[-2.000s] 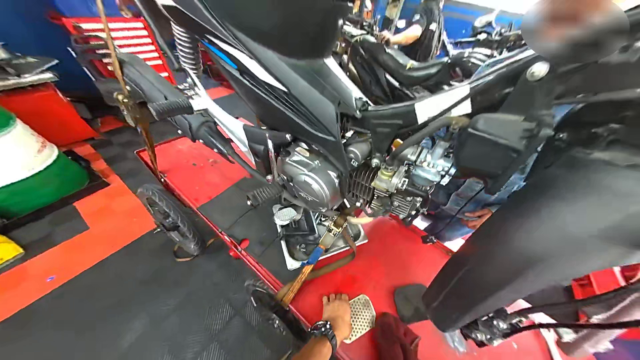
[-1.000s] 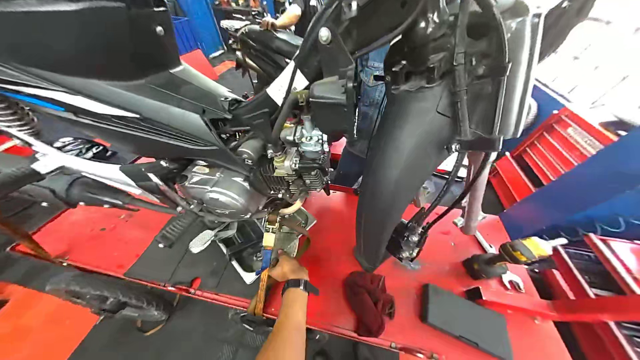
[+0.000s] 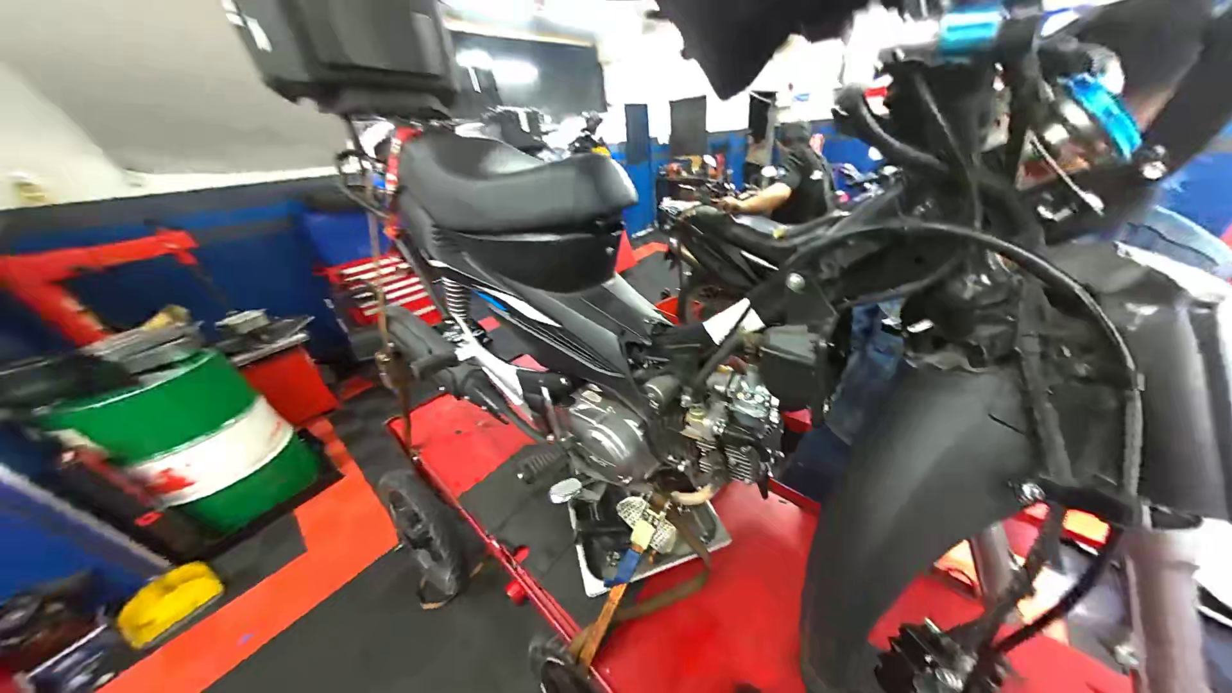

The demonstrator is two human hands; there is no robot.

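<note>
Neither of my hands is in view. A partly stripped motorcycle stands upright on a red lift platform (image 3: 741, 587); its engine cover (image 3: 608, 435) and carburetor (image 3: 746, 395) are exposed. Below the engine lies a tray (image 3: 589, 563) with dark contents. A perforated metal piece (image 3: 647, 520) sits by the top of an orange and blue tie-down strap (image 3: 616, 587), which runs down to the platform's edge. The black front fender (image 3: 914, 510) hangs at the right, and the black seat (image 3: 510, 183) is at the rear. Another strap (image 3: 380, 289) drops from the rear.
A green and white drum (image 3: 207, 443) stands at the left, near a yellow container (image 3: 170, 603). Behind are a red tool chest (image 3: 371, 289), another motorcycle (image 3: 731, 241) and a seated person (image 3: 799, 188). A loose wheel (image 3: 423, 529) is beside the platform.
The hand that was at the strap below the engine one second ago is out of view. The perforated piece, earlier on the platform, is now at the strap's upper end. The view has swung left and up.
</note>
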